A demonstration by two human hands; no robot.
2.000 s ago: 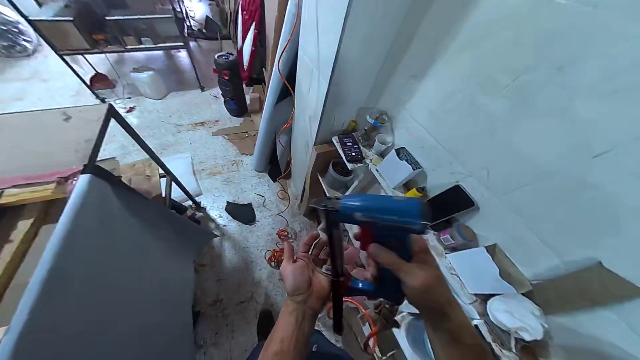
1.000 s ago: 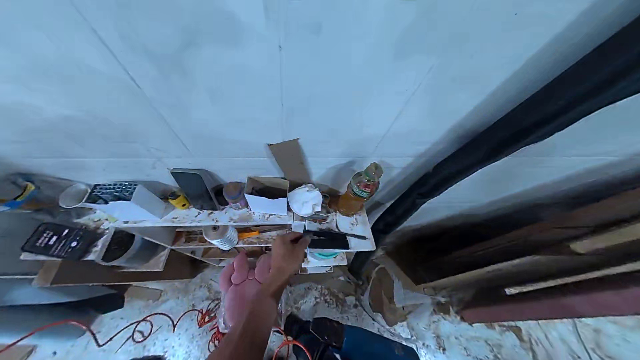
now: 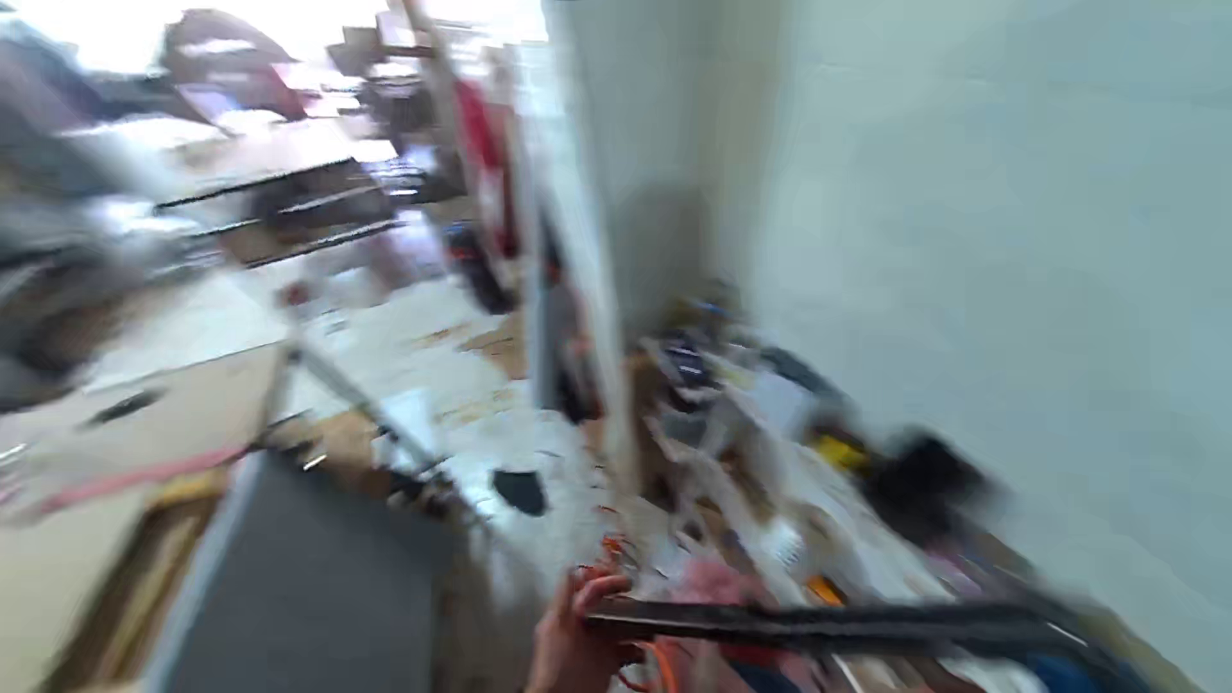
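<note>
My left hand [image 3: 582, 626] is at the bottom centre, its fingers closed around the near end of a long dark bar [image 3: 799, 621], seemingly the magazine of a pneumatic nailer or stapler. The bar runs right across the view, above a cluttered shelf. A blue part [image 3: 1068, 676], probably the tool's body, shows at the lower right edge. My right hand cannot be made out; a blurred brownish patch at the bottom edge may be part of it. Strong motion blur hides detail.
A shelf unit [image 3: 857, 520] with a yellow item [image 3: 839, 452] stands along the pale wall [image 3: 991, 241]. An orange hose [image 3: 664, 664] lies below my left hand. A grey-covered panel [image 3: 318, 577] on a frame stands left; a dark scrap [image 3: 520, 491] lies on the floor.
One second ago a hand reached to a dark item on the shelf; now my left hand grips the bar's end. The view has swung back towards the room.
</note>
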